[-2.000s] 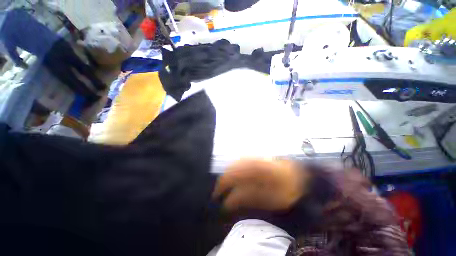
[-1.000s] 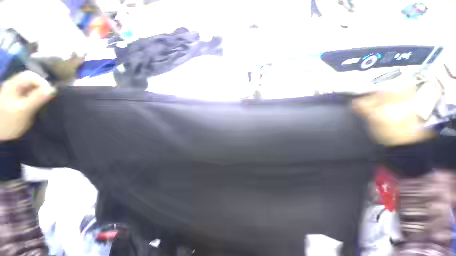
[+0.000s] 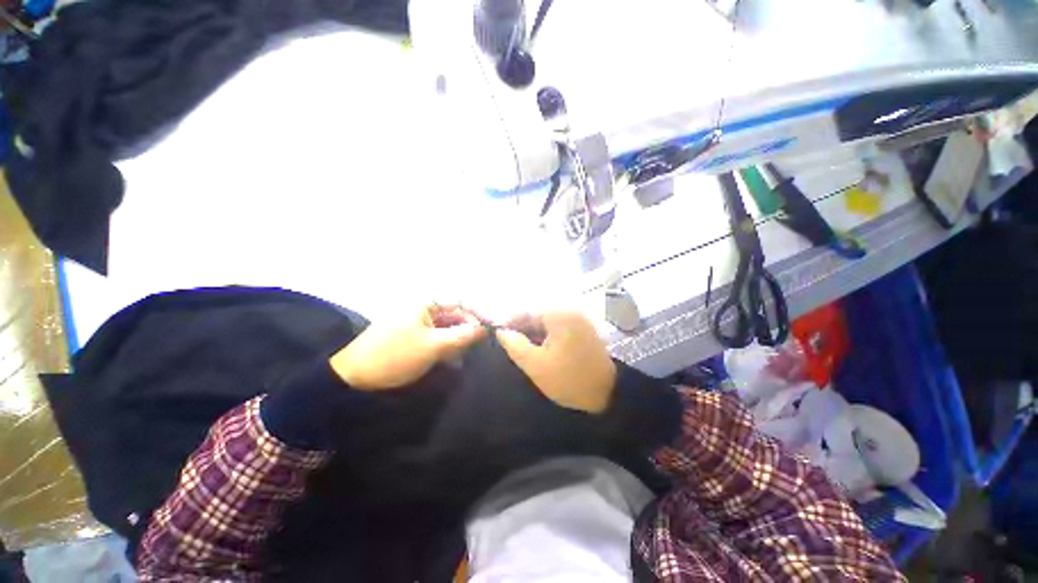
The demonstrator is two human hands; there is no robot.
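Note:
A large black garment piece (image 3: 216, 330) lies over the front left of the table and across my lap. My left hand (image 3: 406, 346) and my right hand (image 3: 562, 355) pinch its edge with fingertips close together, below and left of the needle area. The white sewing machine (image 3: 672, 125) stands behind and to the right of my hands, with its metal presser parts (image 3: 583, 205) bright under the lamp. The exact fold between my fingertips is too small to tell.
Black-handled scissors (image 3: 748, 279) and a green-handled tool (image 3: 760, 190) lie right of the needle. More black cloth (image 3: 171, 71) lies at the back left. A blue basket (image 3: 899, 353) with white rolls (image 3: 867, 448) and a red bag stands below right.
The cloth was held stretched wide between both hands. Now it is lowered, and my hands have come together at its edge. The view has moved closer to the machine.

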